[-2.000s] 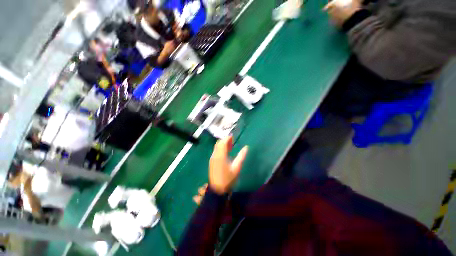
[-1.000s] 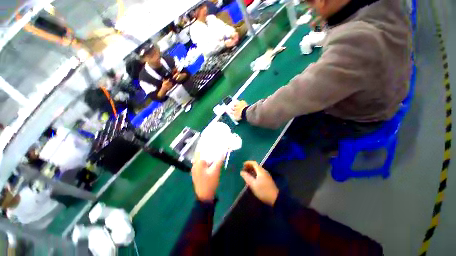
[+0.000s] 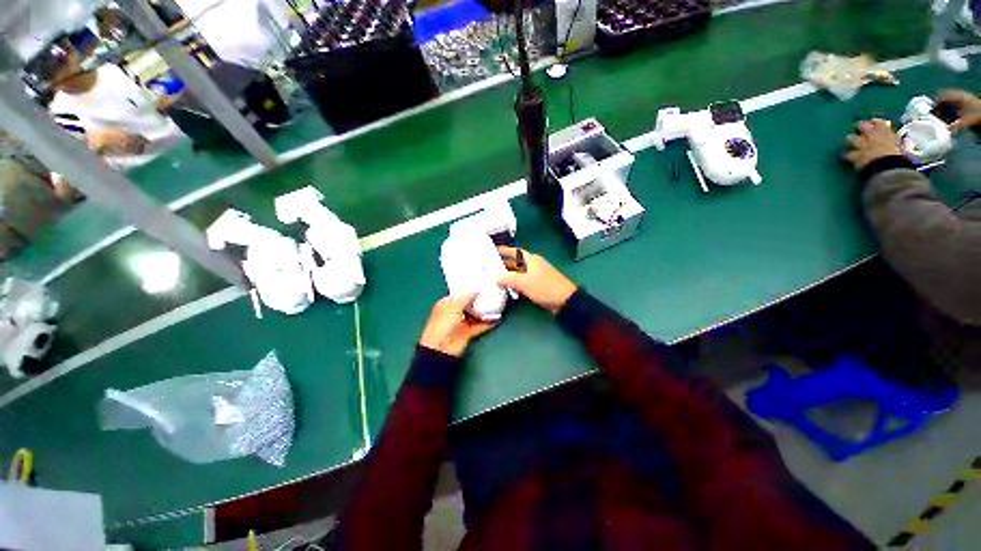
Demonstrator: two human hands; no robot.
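A white security camera (image 3: 471, 258) is held over the green bench in front of me. My left hand (image 3: 454, 325) grips its lower end from the left. My right hand (image 3: 537, 280) holds its right side, with fingers partly hidden against the housing. The thick black electric screwdriver (image 3: 534, 140) stands upright beyond my right hand, touched by neither hand. The grey-white screw feeder (image 3: 598, 199) sits beside it on the right.
Two white cameras (image 3: 279, 269) lie side by side at left. Another camera (image 3: 728, 151) lies right of the feeder. A clear bag of small parts (image 3: 264, 411) lies at left. A neighbour's hands (image 3: 880, 142) work on a camera at right. A blue stool (image 3: 850, 404) stands below.
The view has swung left and down. Both my hands are now on the white camera; a second ago my right hand was apart from it.
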